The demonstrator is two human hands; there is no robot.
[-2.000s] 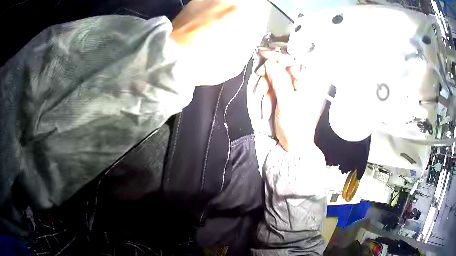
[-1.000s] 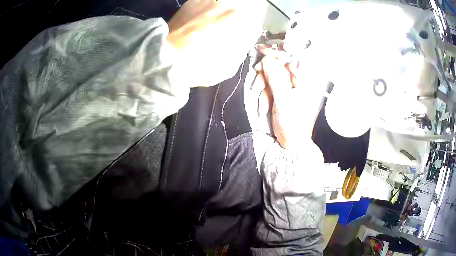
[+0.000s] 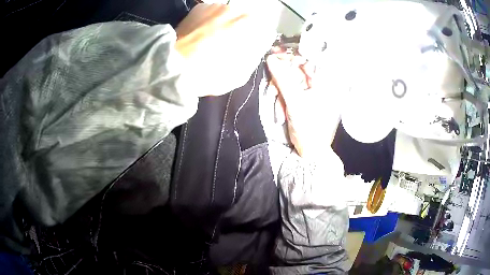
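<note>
The dark garment point(image 3: 204, 156) with pale stitch lines lies from the needle area down over the lap. My left hand point(image 3: 228, 51), bare and strongly overexposed, rests on the cloth at the upper middle; its fingertips are washed out. My right hand point(image 3: 295, 99), also bare and overexposed, has its fingers beside the presser foot area point(image 3: 282, 43), at the garment's edge. Glare hides whether either hand pinches the cloth. The white sewing machine head point(image 3: 376, 70) stands just right of the fingers.
A small black cut piece point(image 3: 365, 156) with a ragged lower edge lies below the machine head. A yellow-orange looped handle point(image 3: 376, 196) lies beside it. A blue box point(image 3: 379, 228) stands below the table edge. Grey sleeve covers my left arm point(image 3: 96, 118) and right arm point(image 3: 311, 215). Workshop equipment is at far right.
The machine head, right hand and upper garment sit slightly further left in the picture. Both hands stay near the needle area, with little change in pose.
</note>
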